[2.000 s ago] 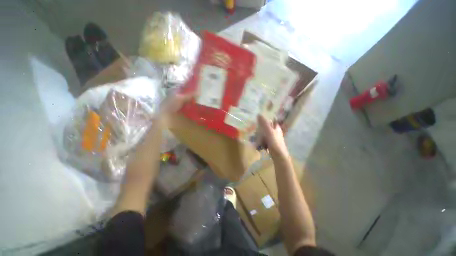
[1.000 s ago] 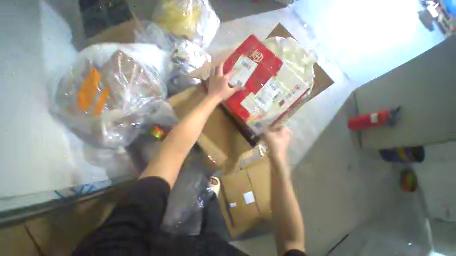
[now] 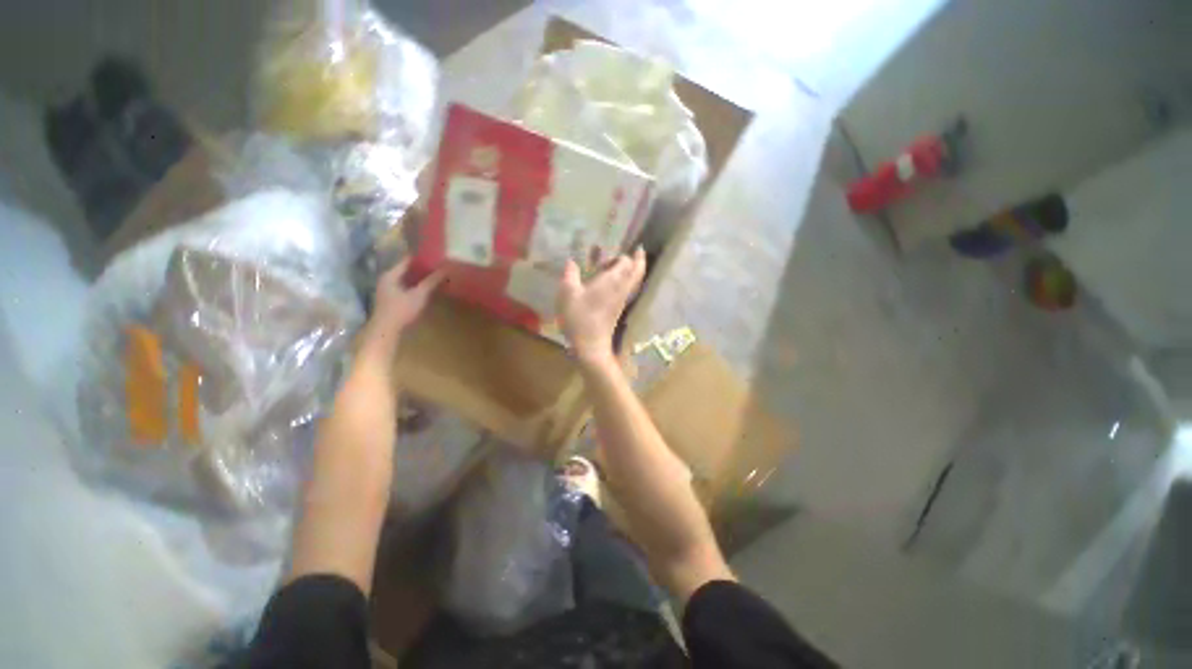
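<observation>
A red and white printed carton (image 3: 523,222) with white labels lies tilted over an open brown cardboard box (image 3: 490,373). A pale, cream plastic-like wrap (image 3: 614,98) bulges in the box behind it. My left hand (image 3: 408,294) is at the carton's lower left corner, fingers on its edge. My right hand (image 3: 601,294) is at its lower right part, fingers spread over the surface near the edge. The carton's underside is hidden.
A large filled clear bag (image 3: 248,340) with orange pieces stands at left, another with yellow contents (image 3: 327,85) behind it. A flat brown carton (image 3: 712,418) lies right of my foot. A fire extinguisher (image 3: 902,173) and round rolls (image 3: 1050,281) are at right.
The view has shifted, so things sit further left. The carton has turned to lie more level at the near left of the box. My right hand has moved up from the near corner onto the carton.
</observation>
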